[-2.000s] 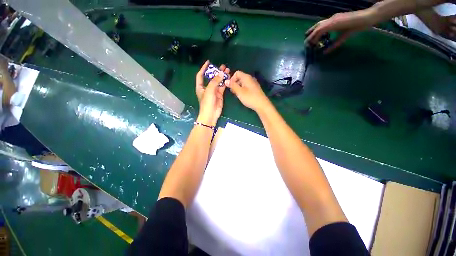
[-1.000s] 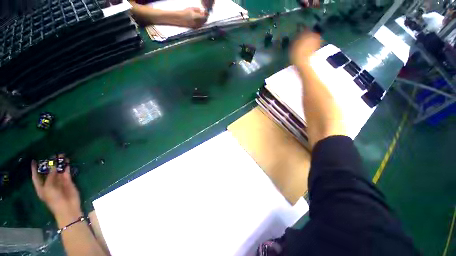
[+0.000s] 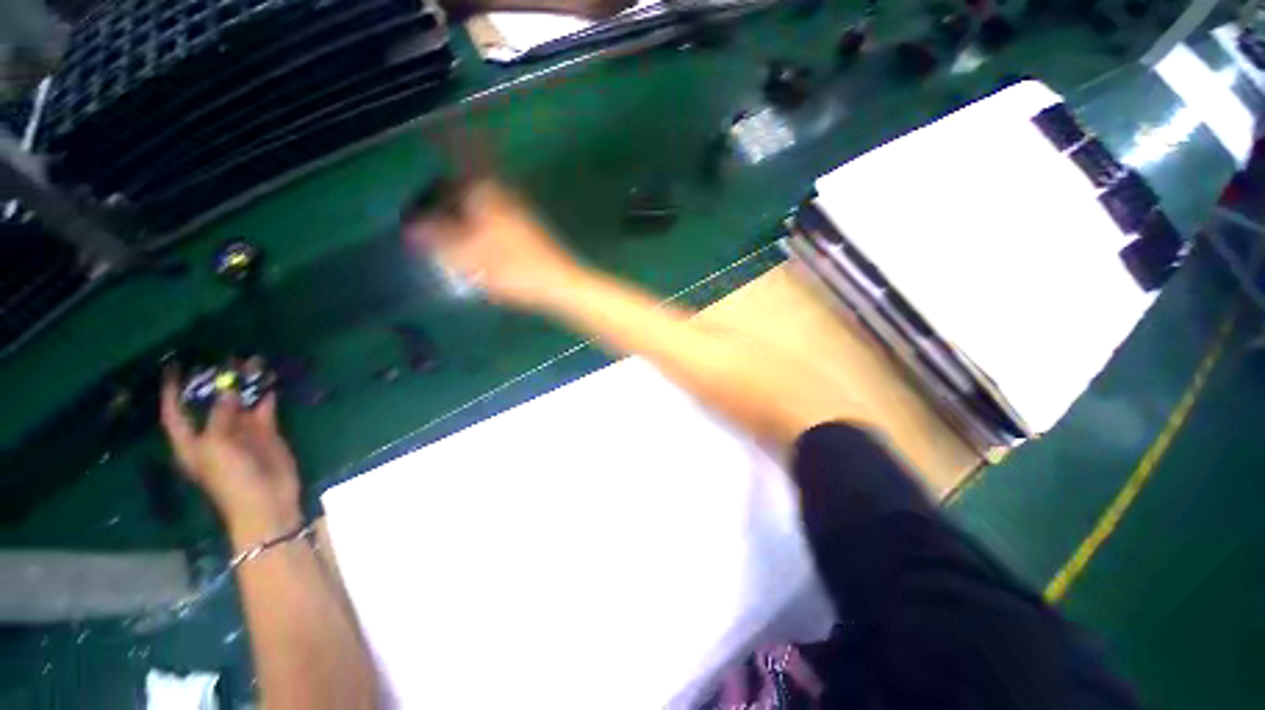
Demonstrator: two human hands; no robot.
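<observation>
My left hand [image 3: 239, 465] is at the left over the green surface. It holds an electronic unit [image 3: 226, 384] at its fingertips, with speckled white and yellow parts facing up. My right hand [image 3: 502, 253] is motion-blurred over the green surface, above the white work sheet's far edge. A dark piece [image 3: 439, 208] shows at its fingers and looks held; blur hides its shape and the exact grip. The white work sheet [image 3: 555, 541] lies in front of me, partly under my right forearm. Several black covers [image 3: 1126, 204] lie in a row on the white-topped tray stack [image 3: 957, 250] at the right.
A tan cardboard sheet [image 3: 819, 347] lies between the work sheet and the stack. Tall black parts trays [image 3: 250, 104] stand at the upper left. Another unit [image 3: 237, 260] and dark parts lie on the green surface. A grey post [image 3: 90, 585] and white cloth [image 3: 183, 691] are at the lower left.
My right hand has moved from beyond the stack back left over the green surface, now with a dark piece at its fingers. My left hand still holds the unit. The view has shifted.
</observation>
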